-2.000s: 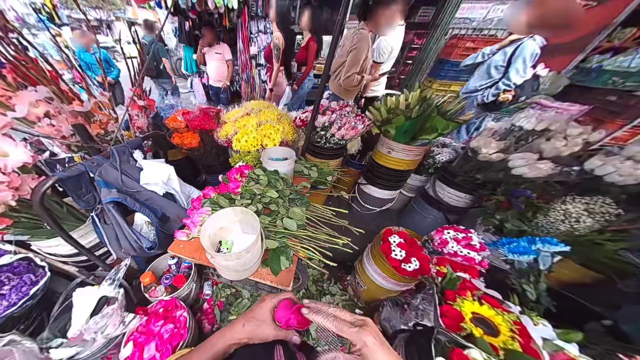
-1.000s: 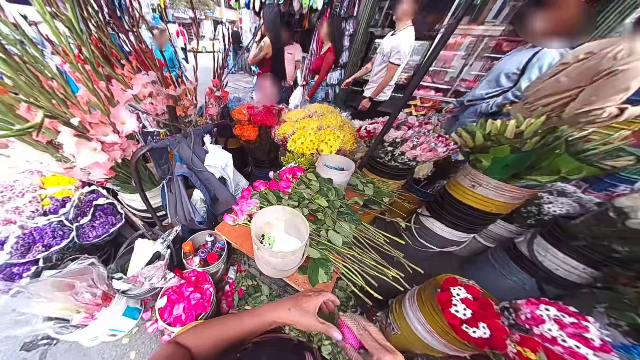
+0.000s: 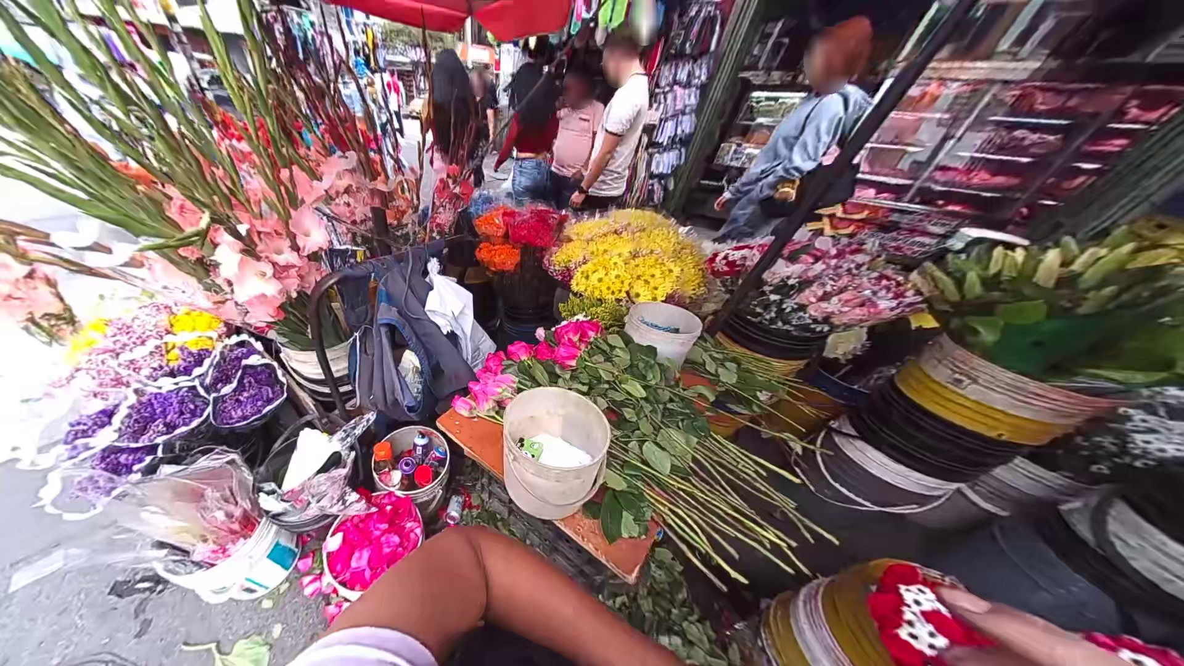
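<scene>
My left arm, bent at the elbow, crosses the bottom of the head view; its hand is out of frame. At the lower right edge my right hand (image 3: 1022, 634) is blurred and partly cut off. It is beside or on red and white flowers (image 3: 911, 610) in an olive-yellow bucket (image 3: 809, 624); its grip cannot be made out. Pink long-stemmed roses (image 3: 575, 335) lie with their stems (image 3: 721, 490) pointing right across an orange-brown board (image 3: 606, 548). A whitish plastic bucket (image 3: 546, 486) stands on the board, with something white and green inside.
A bucket of magenta petals (image 3: 375, 546) and a bucket of small bottles (image 3: 412, 462) stand left of the board. Purple bouquets (image 3: 166, 412), yellow flowers (image 3: 634, 259) and a stacked bucket of leafy stems (image 3: 980, 398) surround the spot. A dark pole (image 3: 823, 180) slants at right; people stand beyond.
My hands were together on a pink bloom at the bottom of the view; they are now apart, the right one at the lower right and the left one out of frame. The bloom is no longer visible.
</scene>
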